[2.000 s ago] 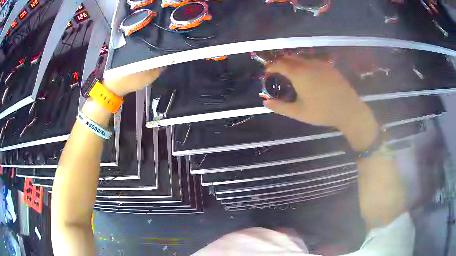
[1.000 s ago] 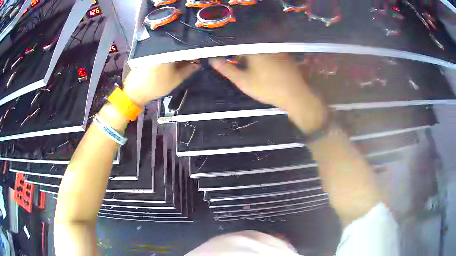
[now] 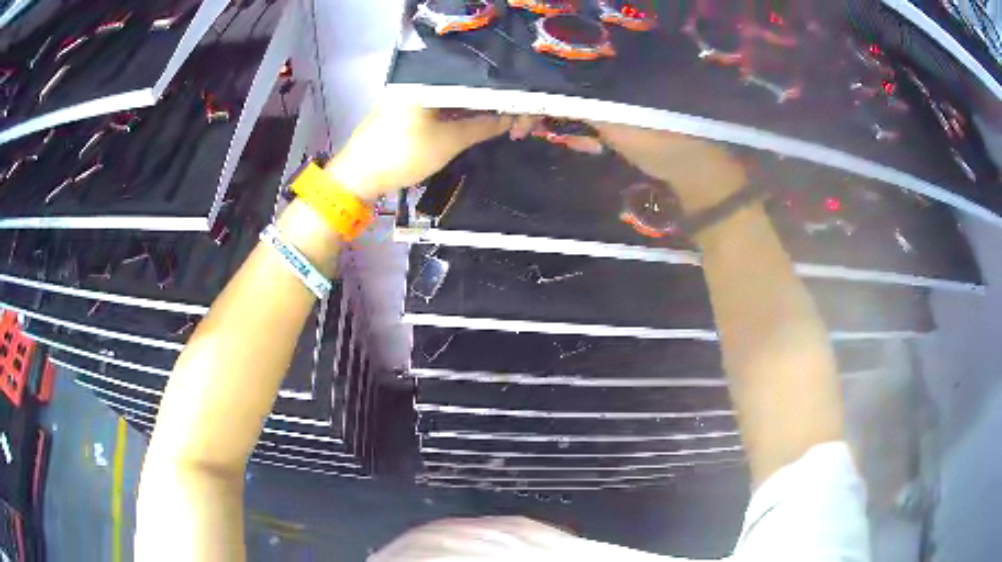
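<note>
My left hand (image 3: 434,148) and my right hand (image 3: 676,163) reach under the pale front edge of the top shelf (image 3: 615,112), fingertips close together. Part of an orange-rimmed smartwatch (image 3: 569,141) shows between the fingertips; the shelf edge hides the rest, and I cannot tell whether either hand grips it. Another smartwatch, round with a black face (image 3: 650,206), lies on the second shelf (image 3: 505,198) beside my right wrist. More orange-rimmed smartwatches (image 3: 574,35) lie on the top shelf above my hands.
Below, many more black rack shelves with pale edges (image 3: 549,326) are stacked closely. Another rack (image 3: 110,181) stands at the left with thin cables on its layers. A red tray (image 3: 13,353) is at the far left edge, near a yellow floor line (image 3: 119,483).
The view has shifted, so the shelves sit further right. My right hand held a black-faced smartwatch two seconds ago; a similar one now lies by its wrist. My hands have come together under the shelf edge.
</note>
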